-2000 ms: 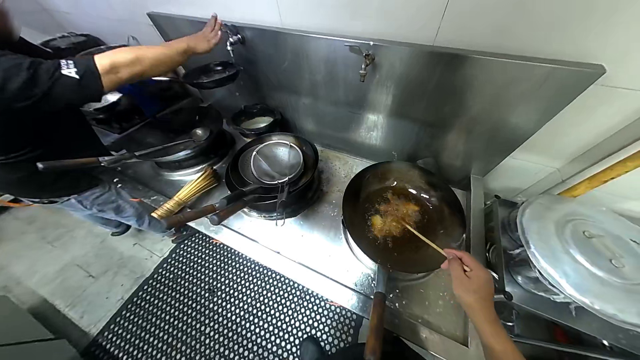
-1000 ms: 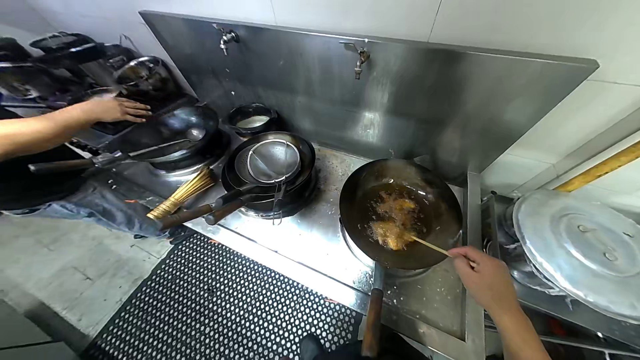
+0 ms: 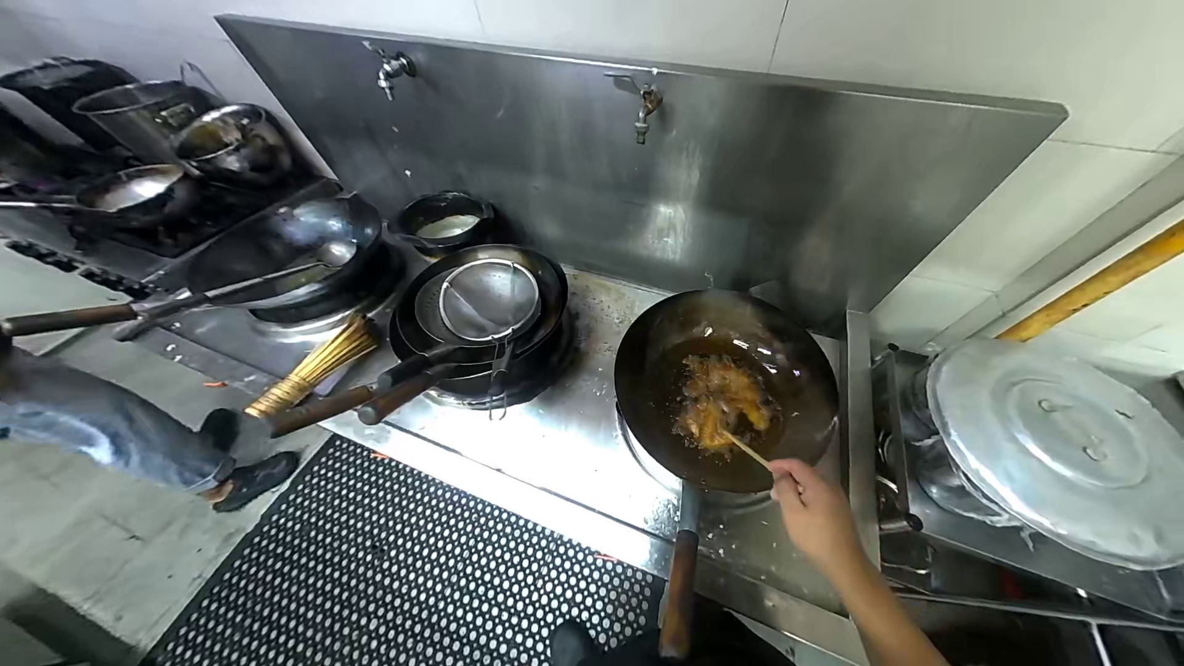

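Observation:
My right hand [image 3: 816, 513] grips a thin wooden stick, probably chopsticks [image 3: 747, 450], at the lower right rim of a dark wok [image 3: 638, 370]. The far end of the stick touches golden-brown food [image 3: 721, 402] that bubbles in dark oil. The wok sits tilted slightly on the steel range, its wooden handle [image 3: 680, 592] pointing toward me. My left hand is out of view.
Stacked woks with a round strainer [image 3: 490, 301] stand left of centre, a bamboo brush [image 3: 314, 365] beside them. Farther left is a wok with a ladle [image 3: 338, 252]. A large metal lid [image 3: 1064, 444] covers a pot at right. Two taps [image 3: 646, 116] project from the splashback. Another person's legs [image 3: 111, 416] show at left.
The other person's arm, stretched over the left burners earlier, has gone from view. My right hand still holds the stick; its tip and the food have shifted within the wok.

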